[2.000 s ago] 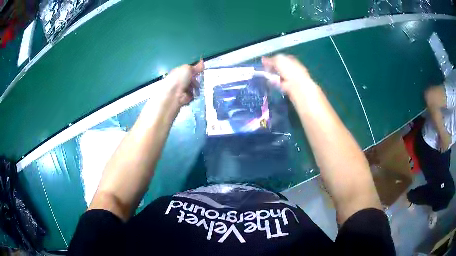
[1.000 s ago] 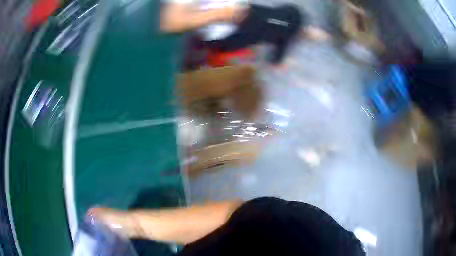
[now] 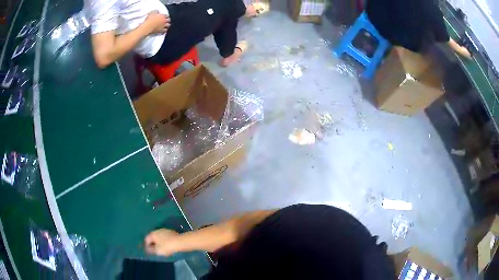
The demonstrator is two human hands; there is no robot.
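My right hand is over the green bench at the lower left, with its forearm coming from my black sleeve. The fingers look curled, but they are small and blurred, and I cannot tell whether they hold anything. My left hand is out of the picture. A bagged retail box with shiny film at its side lies on the far green strip beyond the pale rail. Another bagged box lies farther along that strip.
An open scrap carton holding crumpled clear film stands beside the bench. A person sits past it on a red stool. A blue stool, another person and a closed carton are farther off. A carton of blue-and-white boxes is at bottom right.
The view has swung right from the bench to the floor. The box earlier between both hands is not visible now. My left hand has left the picture; my right hand remains over the bench.
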